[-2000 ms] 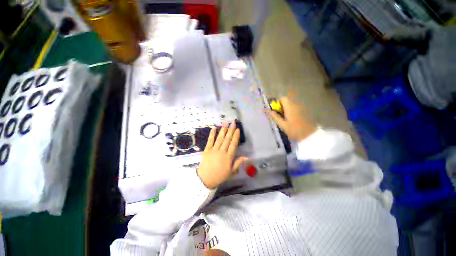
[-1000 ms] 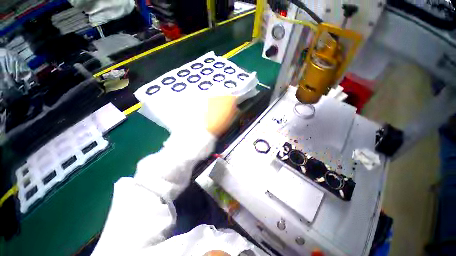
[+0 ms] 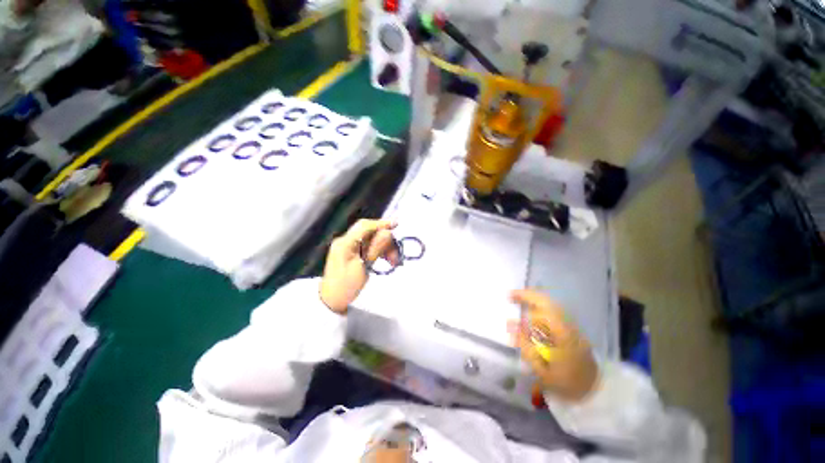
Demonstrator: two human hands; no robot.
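Note:
My left hand (image 3: pixel 351 264) holds a thin black ring part (image 3: pixel 381 257) upright at its fingertips, above the left side of the white press bed. A loose dark ring (image 3: pixel 412 248) lies on the bed just right of it. My right hand (image 3: pixel 559 351) is over the bed's right front, fingers curled around a small yellow tool (image 3: pixel 543 341); it is blurred. The black fixture (image 3: pixel 517 208) is at the back, under the gold press cylinder (image 3: pixel 497 145). What sits in its seats is too small to tell.
White layered sheets (image 3: pixel 262 203) with rows of black rings lie on the green bench (image 3: pixel 172 307) at left. A white compartment tray (image 3: pixel 45 362) is far left. A crumpled white wipe (image 3: pixel 583 222) and a black block (image 3: pixel 606 184) are right of the fixture.
The fixture has moved back under the press cylinder. My left hand has come from the sheets to the bed with a ring. My right hand has come into view.

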